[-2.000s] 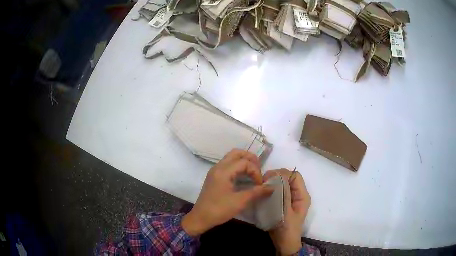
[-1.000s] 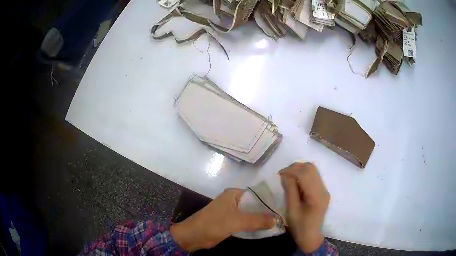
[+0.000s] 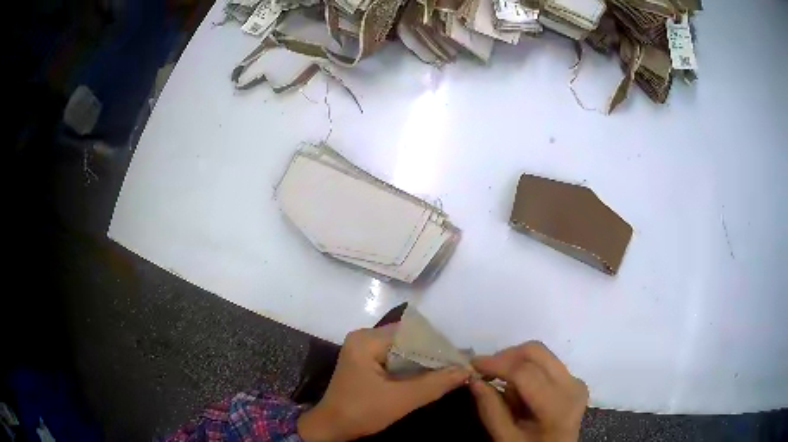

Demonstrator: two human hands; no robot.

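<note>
A pale pocket flap point(image 3: 419, 341) is held between both hands near the table's front edge. My left hand point(image 3: 367, 384) grips its left and lower part, with the thumb along its edge. My right hand point(image 3: 537, 393) pinches its right end at the left thumb tip. A brown sliver shows at the flap's upper edge. A stack of pale unturned flaps point(image 3: 354, 211) lies beyond my left hand. A turned brown flap point(image 3: 570, 220) lies on the table to the right. The fold inside the held flap is hidden by fingers.
Tied bundles point(image 3: 432, 30) with white tickets point(image 3: 681, 43) lie in a row along the far side. A wavy tie strip point(image 3: 285, 73) lies beside them at the left. Loose threads lie on the white table point(image 3: 484, 285). Blue items are beyond the left edge.
The held flap has been shifted in the hands, and its pale corner now points up. My right hand has moved lower and now pinches its right end. The camera view has shifted slightly.
</note>
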